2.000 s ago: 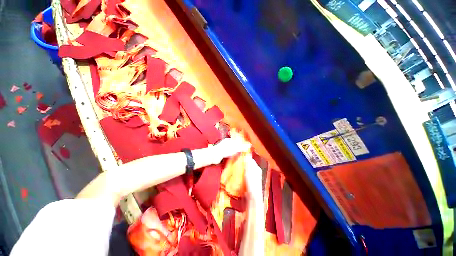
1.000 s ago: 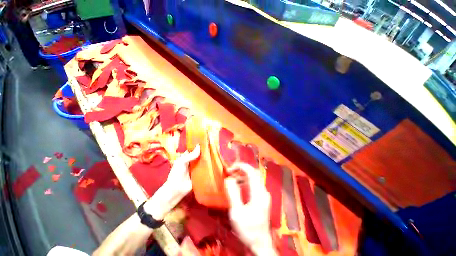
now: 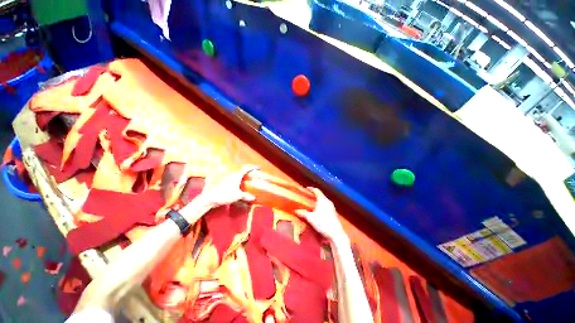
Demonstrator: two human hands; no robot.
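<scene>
A thick orange stack of cut pieces [image 3: 278, 193] is held lengthwise between my two hands, above the orange cutting bed [image 3: 183, 126]. My left hand [image 3: 228, 190], with a black band at the wrist, grips the stack's left end. My right hand [image 3: 323, 214] grips its right end. Tangled red and orange offcuts [image 3: 120, 214] lie heaped along the front of the bed and under my forearms. Long dark red strips [image 3: 388, 293] lie on the bed at the lower right.
The blue press beam [image 3: 328, 126] runs behind the bed, with a red button [image 3: 301, 85], green buttons [image 3: 403, 177] and warning labels [image 3: 482, 243]. Blue tubs [image 3: 24, 183] stand at the left on the grey floor, which has scattered scraps [image 3: 25, 276].
The view has swung towards the bed's far left part. The orange piece held upright a second ago is now a stack held level between both hands, nearer the beam.
</scene>
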